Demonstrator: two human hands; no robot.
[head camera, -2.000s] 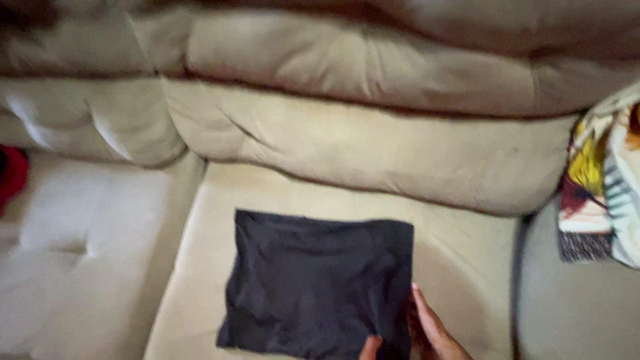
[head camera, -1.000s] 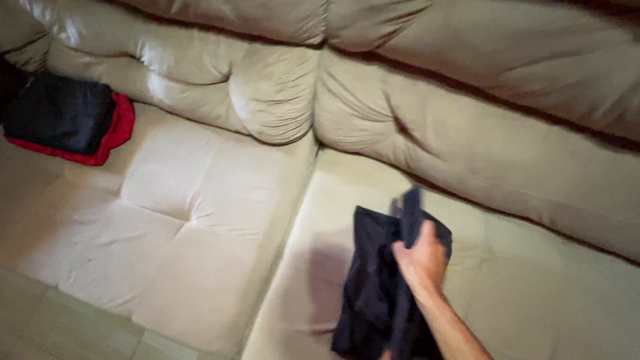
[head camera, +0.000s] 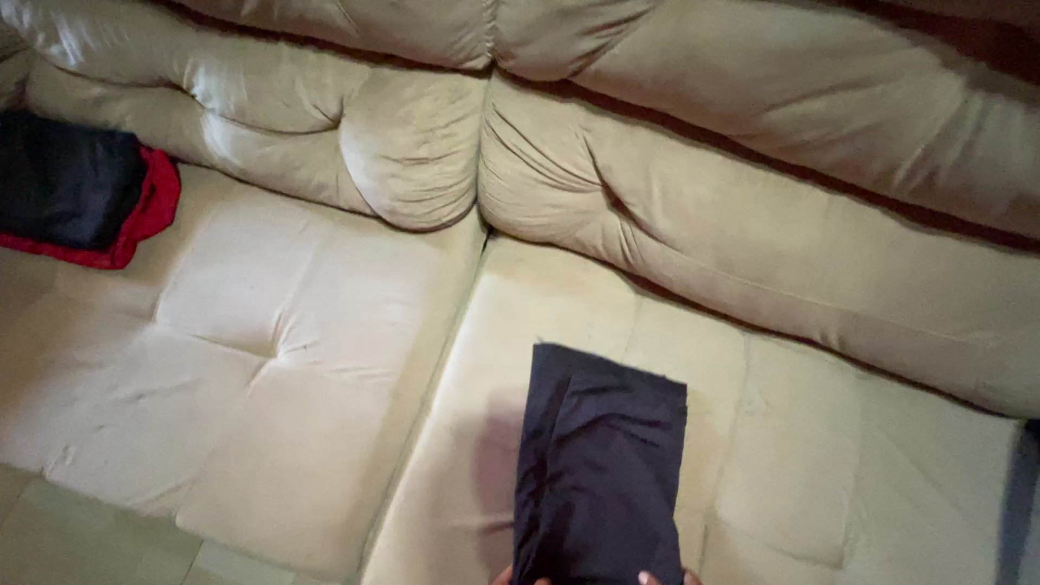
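Observation:
A dark, folded piece of cloth (head camera: 605, 463) hangs or lies over the right seat of a beige sofa, its lower end at the bottom edge of the view. My left hand (head camera: 520, 578) grips its lower left corner and my right hand (head camera: 666, 578) its lower right corner; only fingertips of both show. Whether the cloth touches the seat I cannot tell. On the left seat, a black folded cloth (head camera: 65, 183) rests on a red cloth (head camera: 162, 195), both partly cut off by the left edge.
The tufted left seat cushion (head camera: 325, 390) meets the right seat cushion (head camera: 780, 439) at a slanting seam. Puffy backrest cushions (head camera: 731, 203) run behind them. Tiled floor (head camera: 97, 528) shows at the lower left, and a dark edge stands at the far right.
The dark cloth was wide and flat at first, then doubled over with a hand on it, and is now a narrower rectangle. The view has swung left, bringing in the black and red cloths.

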